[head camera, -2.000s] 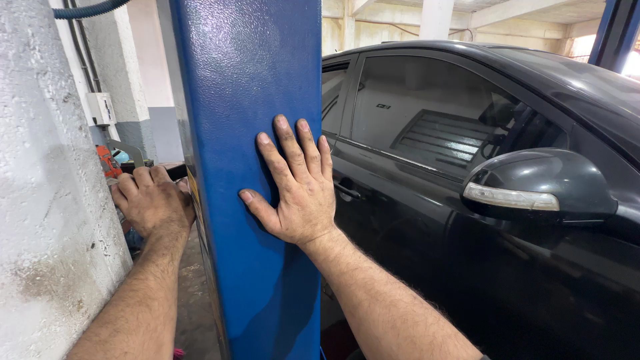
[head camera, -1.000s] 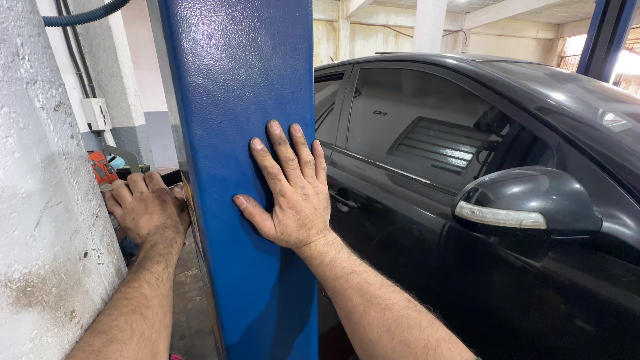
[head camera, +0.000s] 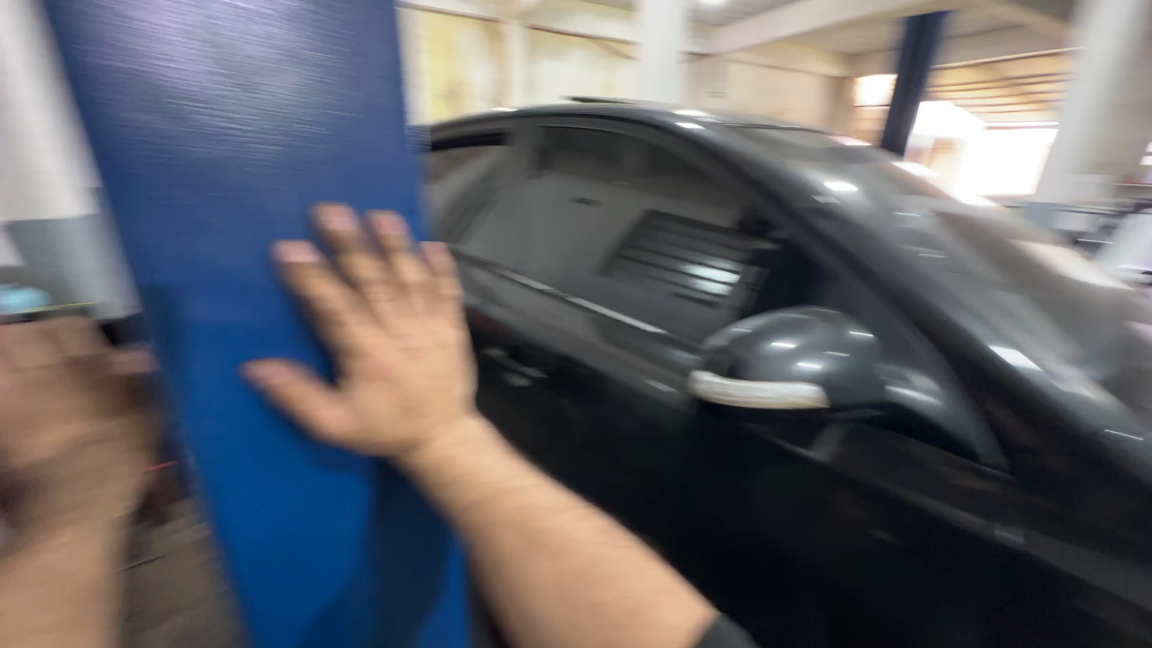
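Observation:
A blue painted steel lift column (head camera: 261, 180) stands upright in front of me. My right hand (head camera: 382, 346) lies on its face with the fingers spread and the palm toward the metal; nothing is held in it. At the left edge is my left hand (head camera: 67, 405), strongly blurred, beside the column's left side. Its fingers are bent, and whatever they touch or hold is hidden. Behind the column and to the right is a black car (head camera: 612, 477), with its side mirror (head camera: 787, 360) to the right of my right hand.
A second blue post (head camera: 913, 81) rises beyond the car, near white pillars (head camera: 661, 54). At the far left, past the column, a light blue item (head camera: 22, 297) shows above my left hand. The car's side runs close behind the column.
The view has swung to the right, blurring the picture. My right hand remains on the column with its fingers spread. My left hand is still at the column's left side.

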